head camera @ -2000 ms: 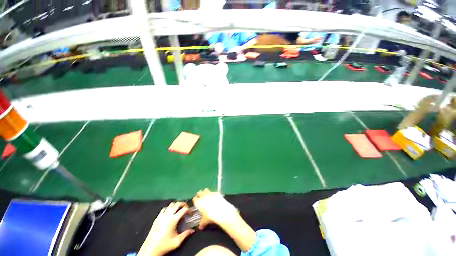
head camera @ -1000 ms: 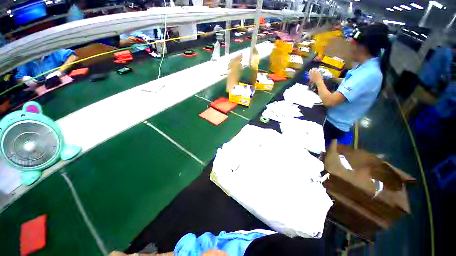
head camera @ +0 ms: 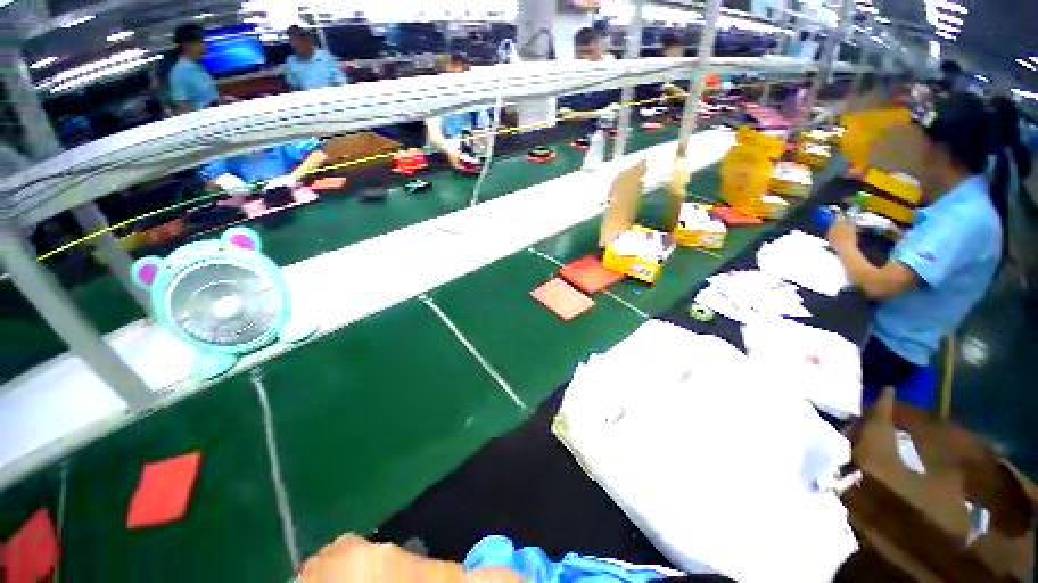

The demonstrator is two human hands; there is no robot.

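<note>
At the bottom edge, part of my right hand or wrist [head camera: 376, 561] shows beside a light blue sleeve, cut off by the frame. Its fingers and anything in them are hidden. My left hand is out of the picture. A small greyish patch shows beside the skin on the black mat [head camera: 501, 484], too unclear to name. A large white heap of bags or leaflets [head camera: 717, 444] lies on the mat to the right of my arm.
Red squares [head camera: 165, 490] lie on the green belt [head camera: 376, 421]. A mint fan [head camera: 222, 305] stands by the white rail. Open yellow boxes [head camera: 640, 254] stand on the belt. At right are a coworker [head camera: 939, 245] and an open brown carton [head camera: 933, 490].
The view has swung right from the mat and scale to the white heap, coworker and carton. The dark item between my hands two seconds ago is no longer clearly visible.
</note>
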